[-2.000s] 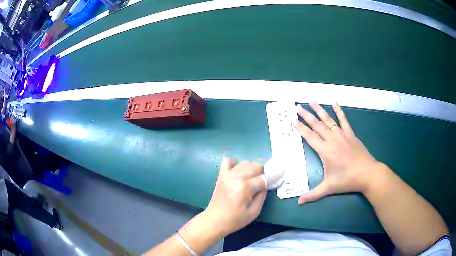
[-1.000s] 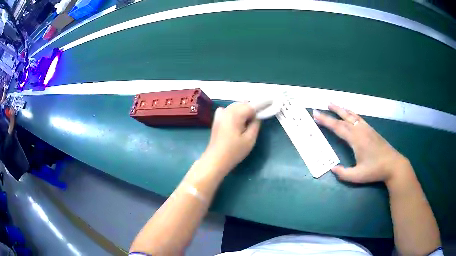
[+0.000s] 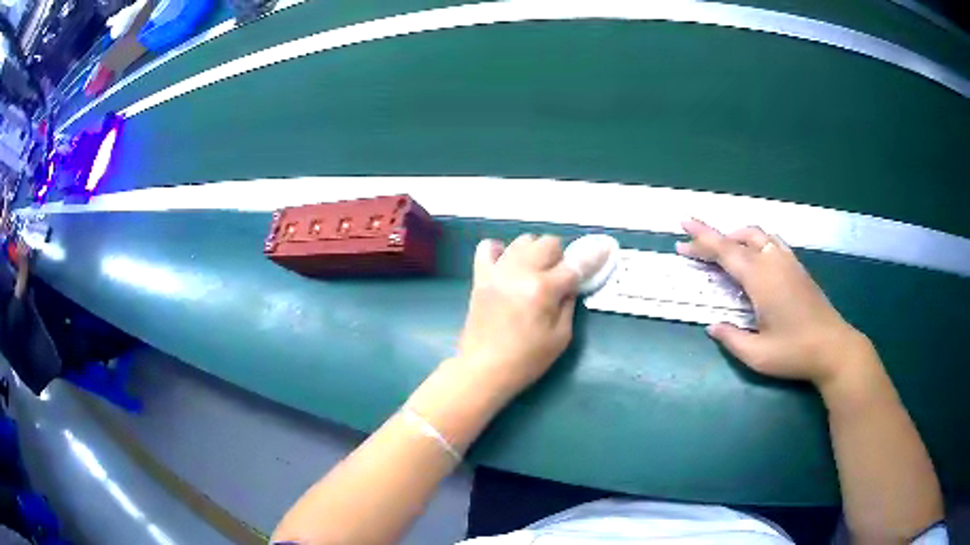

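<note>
A flat white plate [image 3: 665, 285] with small marks lies crosswise on the green bench strip. My left hand [image 3: 521, 309] holds a small rounded white pad [image 3: 591, 263] against the plate's left end. My right hand [image 3: 774, 298] has its thumb and fingers around the plate's right end and holds it. A red-brown block [image 3: 346, 236] with four pale spots in a row lies on the strip to the left of my left hand, touched by neither hand.
A white rail [image 3: 511, 192] runs behind the block and plate, with a wide green conveyor lane [image 3: 553, 101] beyond it. A lamp [image 3: 101, 160] glows violet at the far left. Blue and red bins stand at the upper left. Part of a person shows at the left edge.
The white plate has turned from lengthwise, through a slant, to crosswise. My left hand with the pad moved up, then slightly right and down. My right hand has closed onto the plate's right end.
</note>
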